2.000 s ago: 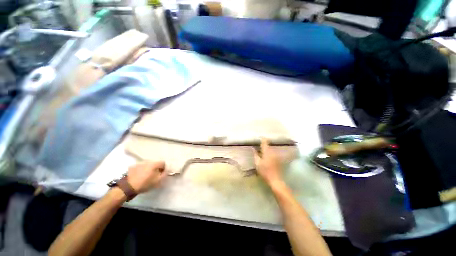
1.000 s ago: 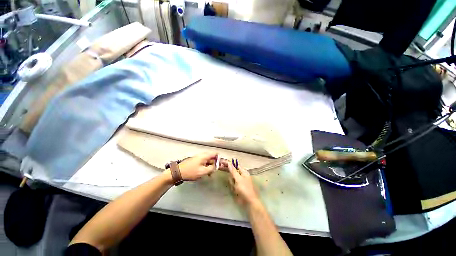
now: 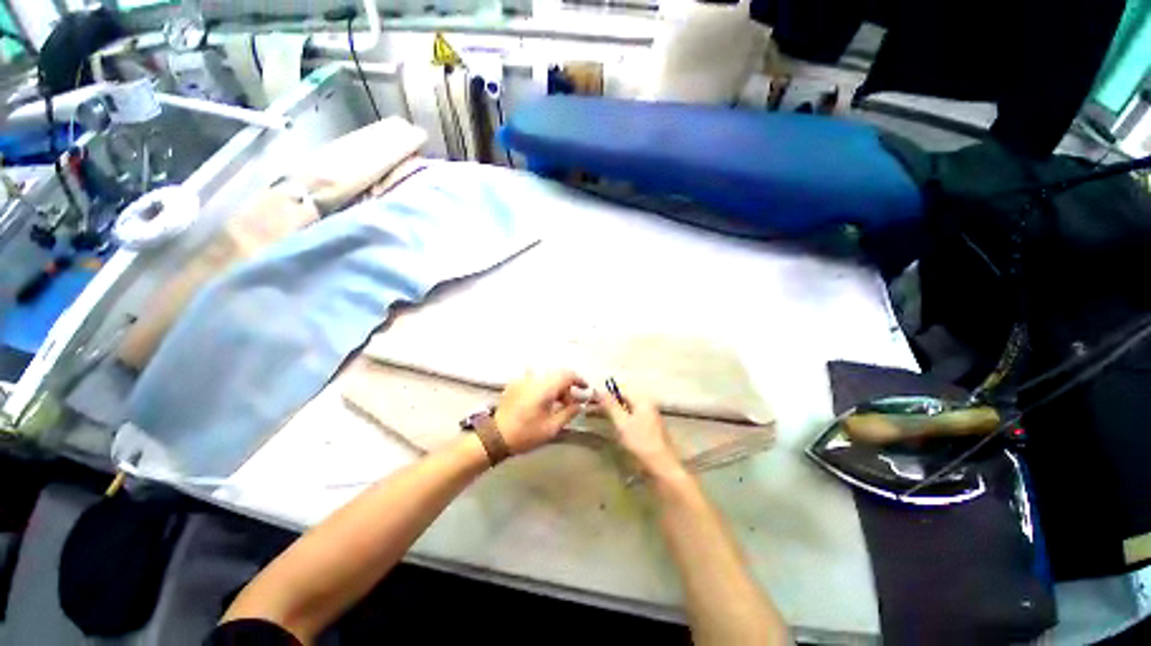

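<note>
Beige stacked fabric panels (image 3: 713, 439) lie in front of me, their curved edge towards me. A folded-back beige layer (image 3: 688, 376) lies behind that edge. My left hand (image 3: 543, 406) is over the panels, its fingers closed on a small white piece, perhaps the tape. My right hand (image 3: 640, 427) is just right of it, fingers curled around small dark snips (image 3: 615, 390) whose tip points up. The two hands nearly touch. What lies beneath the fingers is hidden.
The steam iron (image 3: 903, 448) rests on a dark mat (image 3: 940, 562) at right. Light blue cloth (image 3: 284, 316) lies at left, with a beige bundle (image 3: 366, 158) behind it. A blue sleeve board (image 3: 720, 158) stands at the back. A white roll (image 3: 155, 217) is upper left.
Both hands came together from apart at the panel's edge, then moved slightly back over the panels. The snips now show in my right hand. The whole view has shifted.
</note>
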